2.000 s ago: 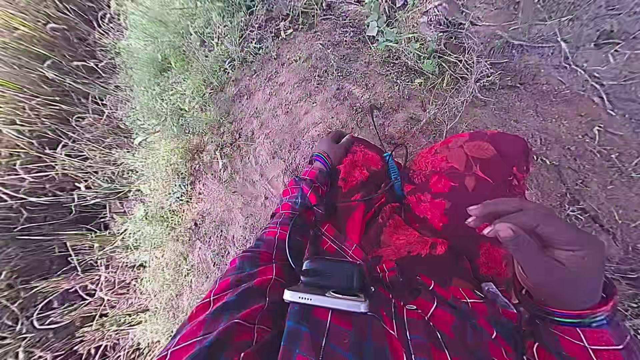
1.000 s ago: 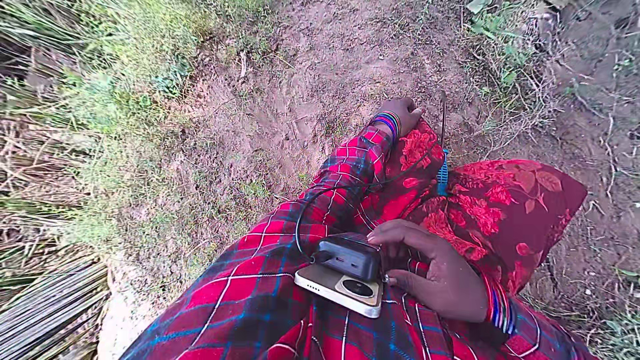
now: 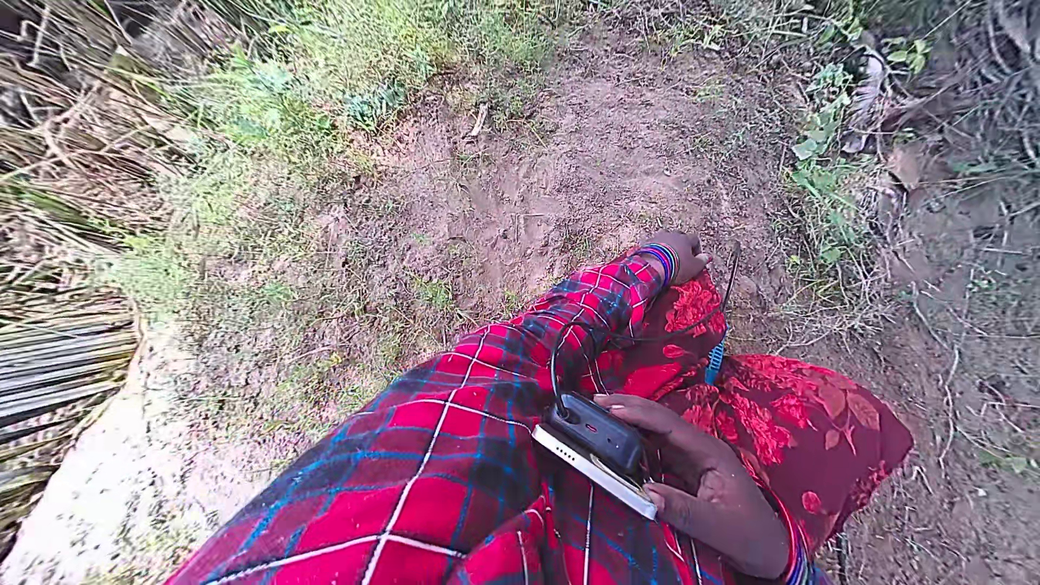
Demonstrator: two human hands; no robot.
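Observation:
A smartphone [image 3: 597, 471] with a pale edge lies at my front, over the red plaid shirt [image 3: 455, 439]. On top of it sits a black box-shaped device [image 3: 597, 431], from which a black cable [image 3: 556, 357] loops up. The fingers and thumb of my right hand [image 3: 707, 487] close around the right end of the phone and device. My left hand [image 3: 682, 252] rests at the edge of the red floral cloth [image 3: 812, 431], fingers partly hidden; whether it grips the cloth is unclear. A blue ribbed piece [image 3: 715, 361] lies on the cloth between the hands.
Bare earth [image 3: 520, 195] with sparse weeds surrounds me. Green plants [image 3: 821, 179] and dry twigs stand at the right. A bundle of long dry stalks [image 3: 61, 374] lies at the left beside a pale patch of ground [image 3: 122, 479], with dry grass above it.
My right hand has moved from the right, over the floral cloth, to the phone and black device, and now holds their right end. The view has turned and shifted.

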